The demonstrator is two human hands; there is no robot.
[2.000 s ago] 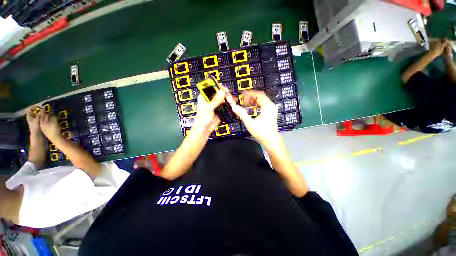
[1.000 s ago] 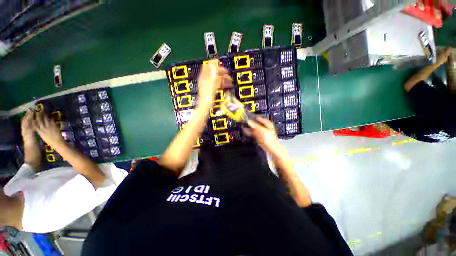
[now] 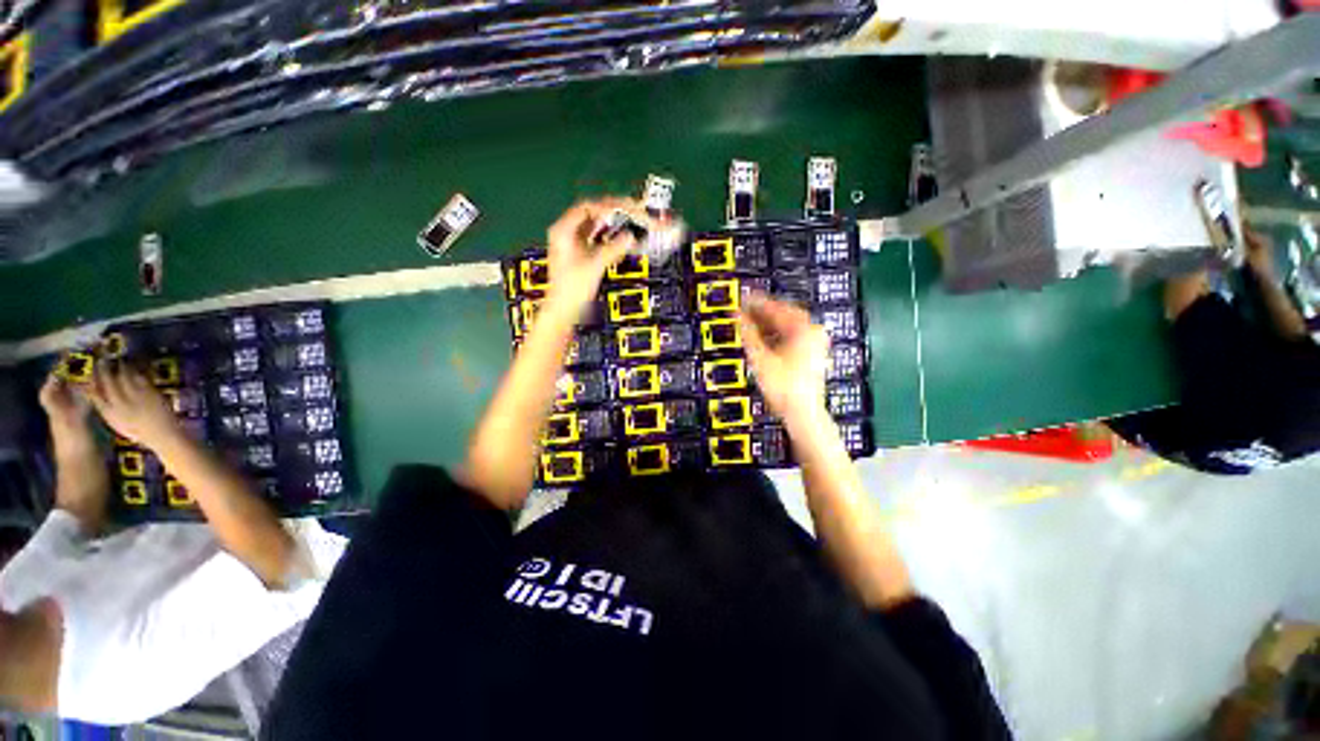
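Observation:
A black parts tray (image 3: pixel 683 394) lies on the green bench in front of me, with rows of black phone housings bearing yellow screen frames (image 3: pixel 640 342). Its right column shows pale keypad dots. My left hand (image 3: pixel 586 249) is at the tray's back edge, its fingers closed on a small dark and pale piece that looks like a phone board (image 3: pixel 625 225). A pale blur lies beside its fingertips. My right hand (image 3: pixel 786 348) is over the tray's right half, fingers bent beside a yellow frame. I see nothing in it, but its fingertips are blurred.
Several phone boards (image 3: pixel 743 190) lie along the belt behind the pale rail (image 3: pixel 420 280). Stacked black trays (image 3: pixel 478 65) hang over the top left. A grey-white box (image 3: pixel 1013 174) stands at right. People sit on both sides; the left one works at another tray (image 3: pixel 275 398).
My left hand has moved to the tray's back edge and taken hold of a board. The yellow-framed housing near my right hand is no longer held up. The boards have shifted left; the overhead trays have come into view.

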